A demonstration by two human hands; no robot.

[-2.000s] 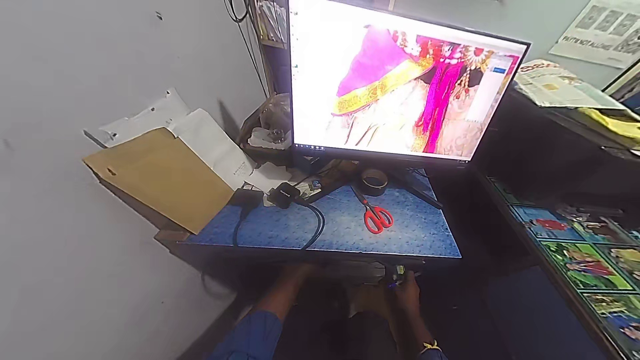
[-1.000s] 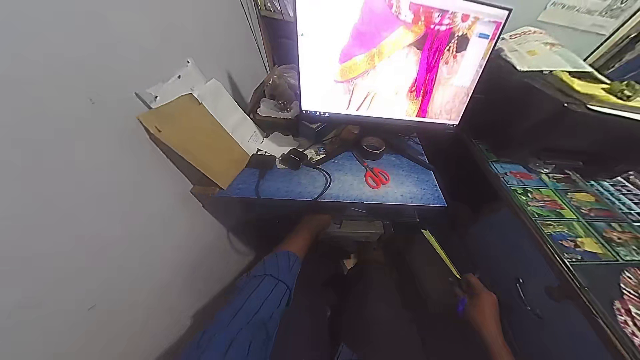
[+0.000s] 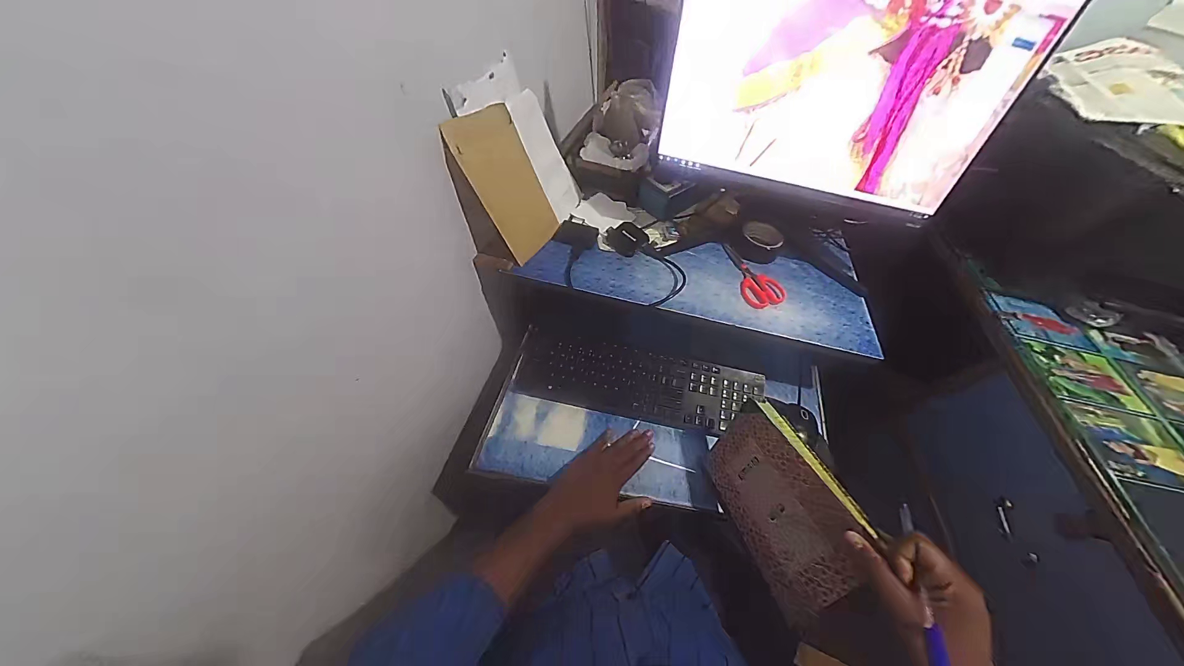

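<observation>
My left hand lies flat with its fingers on the front of a blue pull-out tray, just below a black keyboard. At the lower right my right hand grips a pen with a purple end and a yellow measuring strip, likely a tape or ruler. The strip slants up to the keyboard's right end, along a brown textured case or book. A dark mouse is partly hidden behind the strip. What supports the brown thing is unclear.
Above the tray is a blue desktop with red-handled scissors, a roll of black tape, black cables and a brown envelope. A lit monitor stands behind. A wall is left; a counter with pictures is right.
The keyboard tray, barely visible under the desktop before, is now pulled out. The brown thing has come into sight beside it. My left hand now rests on the tray; the view has shifted.
</observation>
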